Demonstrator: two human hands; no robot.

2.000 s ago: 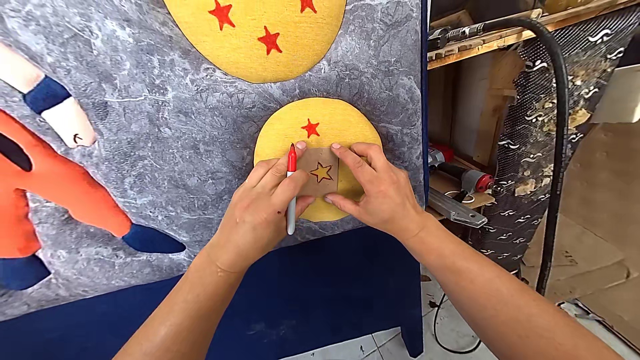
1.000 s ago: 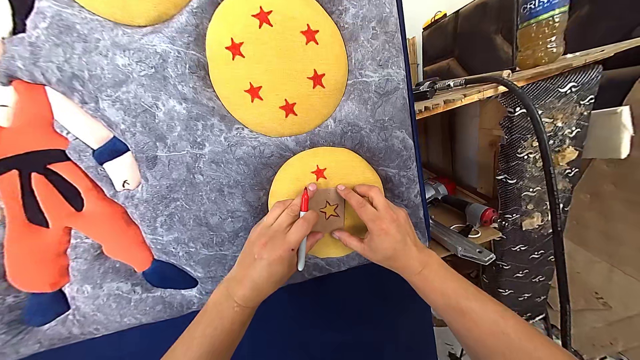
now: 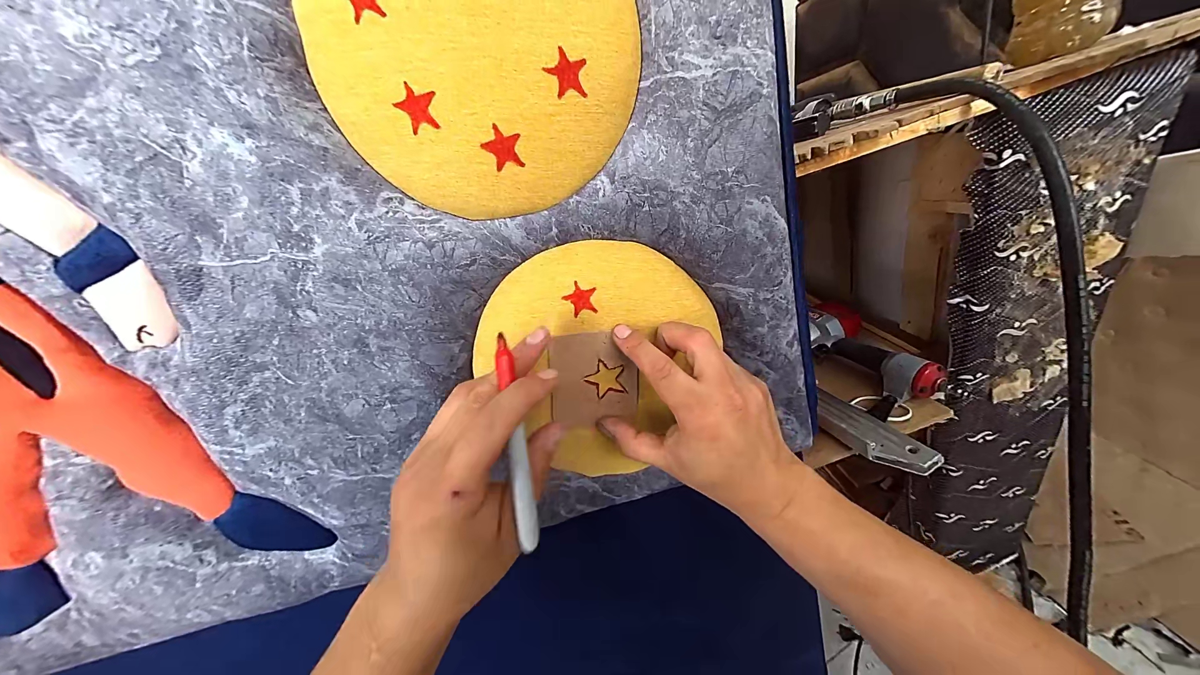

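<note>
A brown cardboard star stencil (image 3: pixel 577 361) lies on the smaller yellow fabric disc (image 3: pixel 511 291), with yellow showing through its star-shaped cutout. Just above the stencil is a red star (image 3: pixel 579 299) on the disc. My left hand (image 3: pixel 464 469) holds a grey marker with a red grip and its tip bare (image 3: pixel 521 478) between its fingers, tip upward, while its fingertips touch the stencil's left edge. My right hand (image 3: pixel 703 403) presses the stencil's upper right corner and lower edge with finger and thumb, holding nothing else.
A larger yellow disc (image 3: pixel 469 94) with several red stars is above on the grey marbled fabric panel (image 3: pixel 272 187). A padded figure in orange trousers (image 3: pixel 122 431) is at left. At right are a wooden shelf (image 3: pixel 900 127), a black hose (image 3: pixel 1073 309) and a red-and-grey power tool (image 3: pixel 877 361).
Both hands stay at the stencil on the smaller disc, with the marker still in the left hand. The view has shifted.
</note>
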